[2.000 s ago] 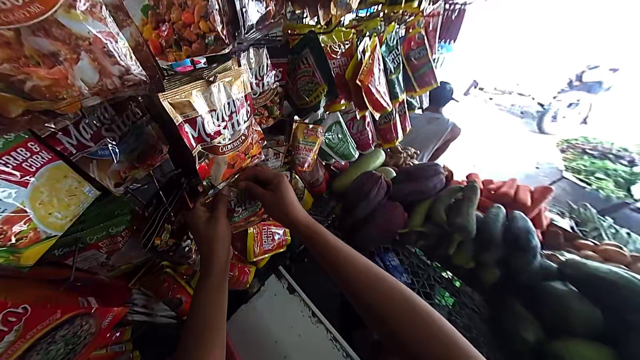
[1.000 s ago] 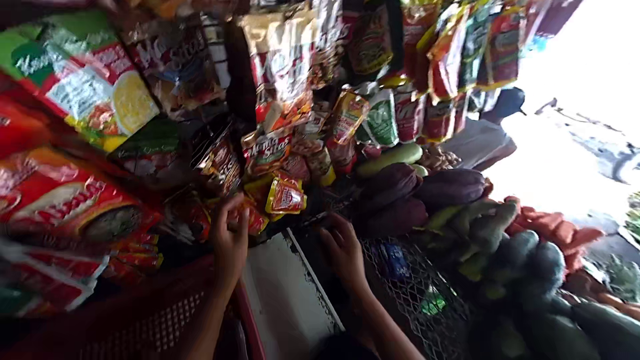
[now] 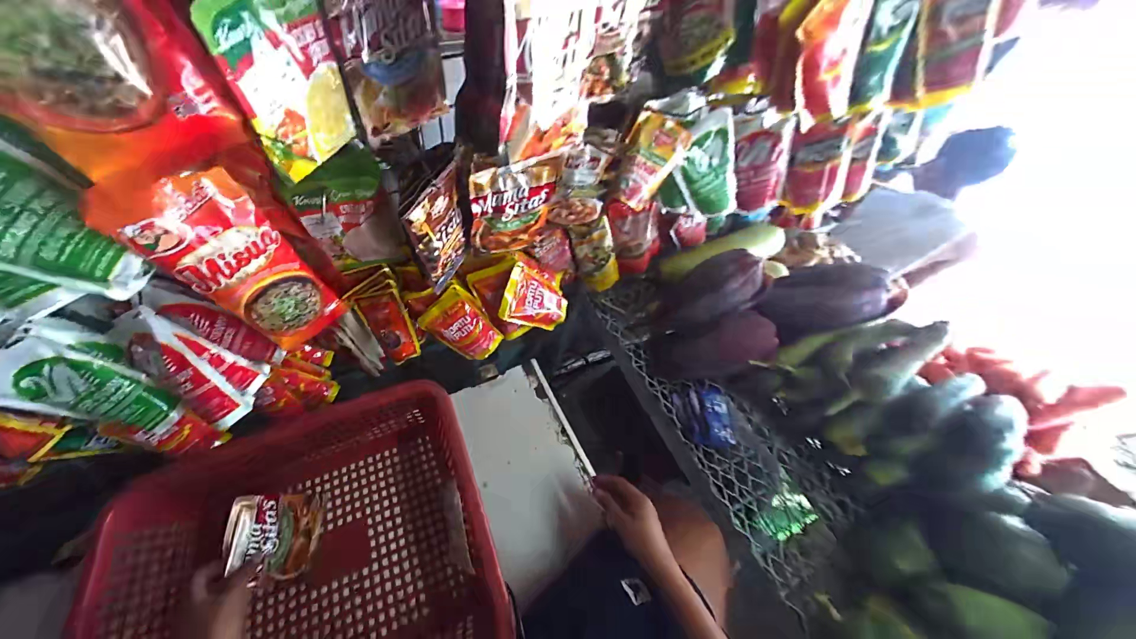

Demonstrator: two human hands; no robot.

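Observation:
At the lower left, my left hand is shut on the edge of a Mama Sita's seasoning packet, over the red plastic basket. The hand is blurred. My right hand touches the raised edge of a white board, its fingers bent at the rim; whether they grip it cannot be told. Another Mama Sita's packet hangs above the basket, with small Datu Puti sachets below it.
Red Misua packs and green pouches hang at left. Beyond the black wire mesh lie eggplants, green vegetables and carrots. A person in a dark cap is at the upper right.
My left hand has moved from the hanging packets to the basket, now with a packet in it. My right hand has left the packets and is at the white board. The view has tilted down and left.

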